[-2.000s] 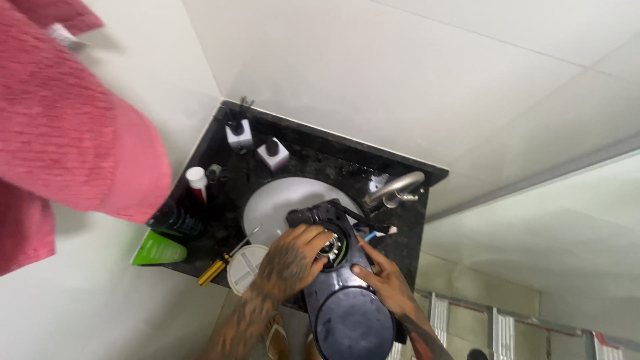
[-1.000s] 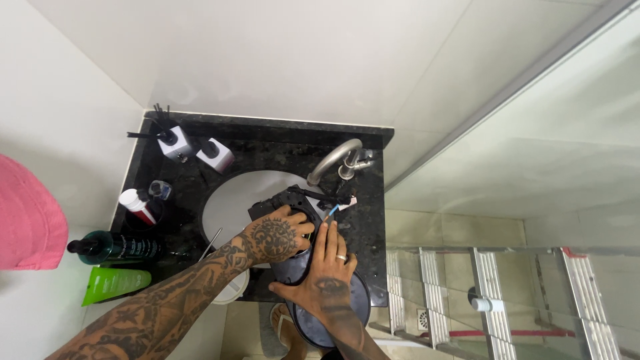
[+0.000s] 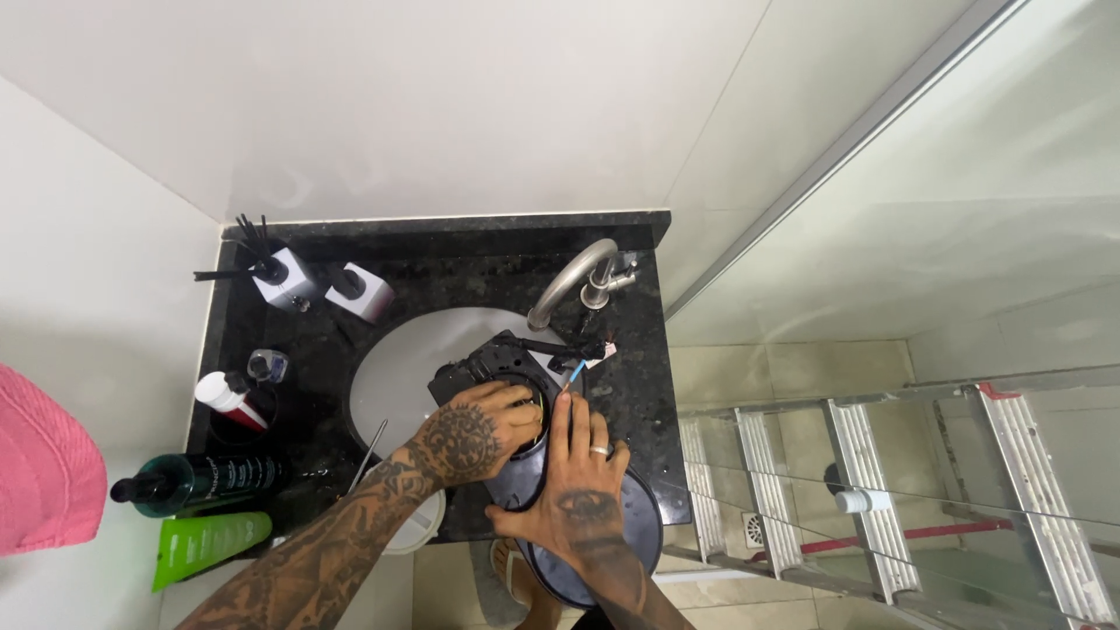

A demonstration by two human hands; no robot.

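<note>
A black plastic housing point(image 3: 503, 354) with a round opening lies across the white sink basin point(image 3: 411, 359) and the counter's front edge. Its wide round end point(image 3: 643, 525) overhangs that edge. My left hand point(image 3: 477, 433) has its fingertips in the round opening, which they partly hide. Flat on the housing, with fingers spread, rests my right hand point(image 3: 582, 486), wearing a ring. A blue wire point(image 3: 575, 374) reaches the right index fingertip from a black cable point(image 3: 569, 348). The metal shaft of a screwdriver point(image 3: 369, 451) shows beside my left forearm, which hides its handle.
A curved metal faucet point(image 3: 573, 276) rises behind the basin. On the black stone counter point(image 3: 455, 262) stand a reed diffuser point(image 3: 284, 278), a white dispenser point(image 3: 359, 293), a green bottle point(image 3: 201, 481) and a green tube point(image 3: 210, 542). A round white lid point(image 3: 420, 525) is at the front; a ladder point(image 3: 875, 507) is at right.
Two seconds ago my right hand held the housing's right side; now it lies flat over it. My left hand stays at the round opening. The view has shifted, showing more of the ladder.
</note>
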